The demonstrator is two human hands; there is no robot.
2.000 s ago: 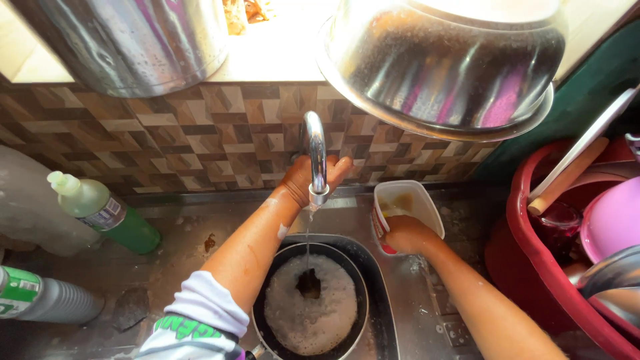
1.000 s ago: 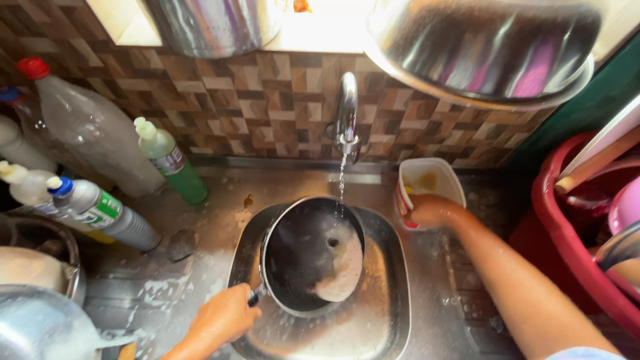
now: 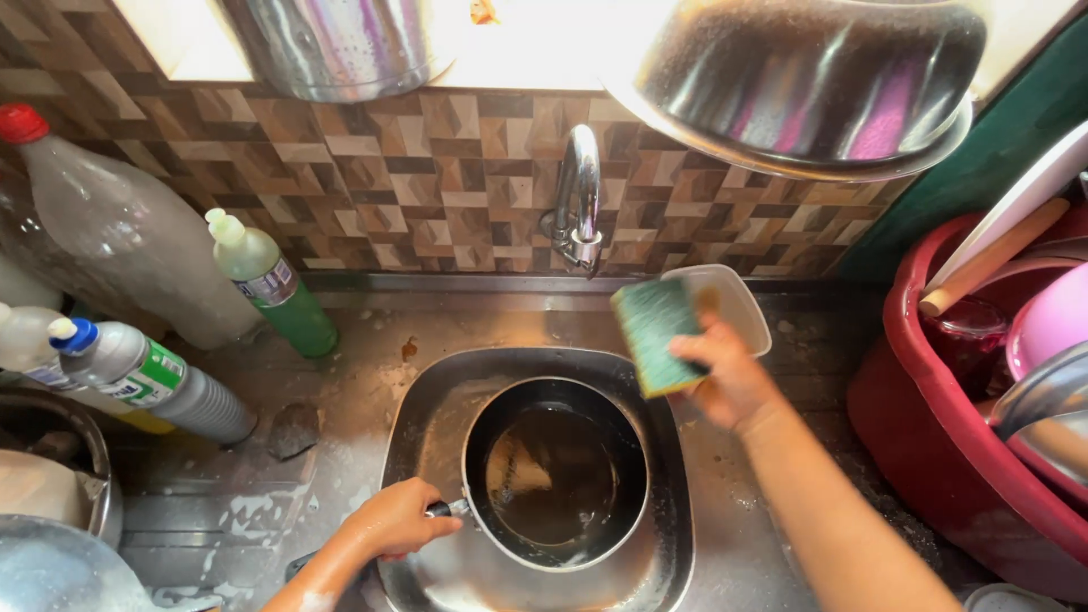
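My left hand (image 3: 408,520) grips the handle of a dark saucepan (image 3: 557,476), which sits in the steel sink basin (image 3: 433,399) with a little water at its bottom. To the right of the pan, my right hand (image 3: 722,370) holds a green and yellow scouring sponge (image 3: 659,336) in the air. Partly behind the sponge and hand, a white plastic container (image 3: 744,302) stands on the sink deck. Above the basin, the chrome faucet (image 3: 582,200) shows no running stream.
Left of the basin stand a green dish-soap bottle (image 3: 280,289), a ribbed plastic bottle (image 3: 161,382) and a large red-capped bottle (image 3: 127,229). A red tub (image 3: 926,425) of dishes is at the right. A metal basin (image 3: 807,93) hangs over the deck at upper right.
The faucet's stream has stopped. My left hand has moved from the faucet to the pan handle, and foamy water has left the pan. My right hand has lifted the sponge from the container.
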